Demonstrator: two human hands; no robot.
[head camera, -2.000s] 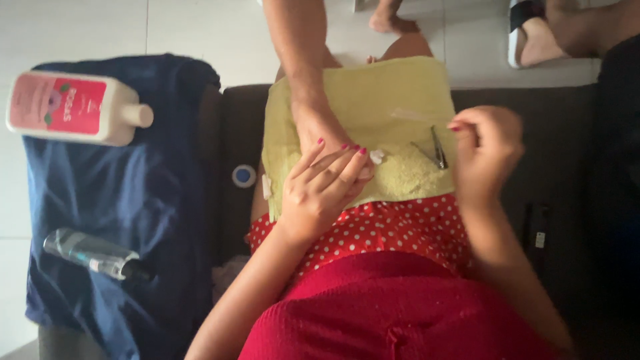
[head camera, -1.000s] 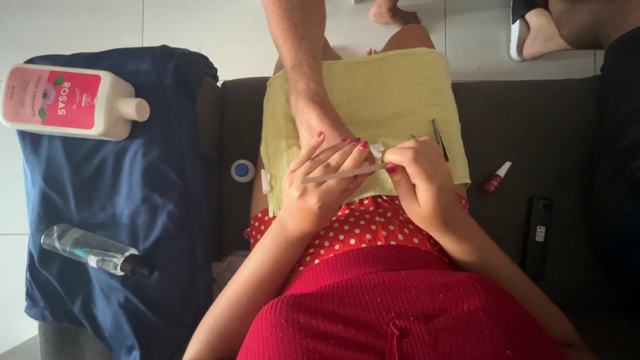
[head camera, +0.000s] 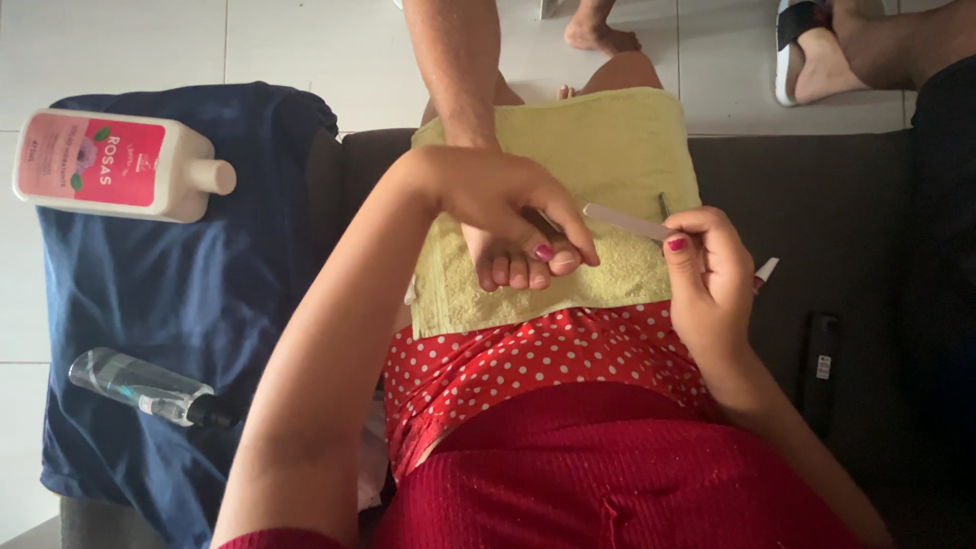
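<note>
Another person's foot (head camera: 488, 263) rests on a yellow-green towel (head camera: 595, 145) across my lap, its toes pointing toward me. My left hand (head camera: 511, 198) lies over the top of this foot, with the thumb and fingers around the big toe (head camera: 564, 259). To the right, my right hand (head camera: 709, 267) holds a pale nail file (head camera: 625, 223) between thumb and forefinger. The file's free end points left, a little apart from the big toe. Behind my right fingers, a thin metal tool (head camera: 665, 204) shows in part on the towel.
A white lotion bottle (head camera: 179, 171) and a clear bottle with black cap (head camera: 145, 387) lie on dark blue cloth (head camera: 252, 305) at left. On the dark sofa (head camera: 801, 206) at right are a nail polish bottle (head camera: 765, 273) and a black object (head camera: 822, 366). Another person's feet (head camera: 820, 65) are at upper right.
My left hand has turned over and now wraps the top of the foot, leaving the toes in view. My right hand, empty two seconds ago, holds the file, which has moved right from my left fingers.
</note>
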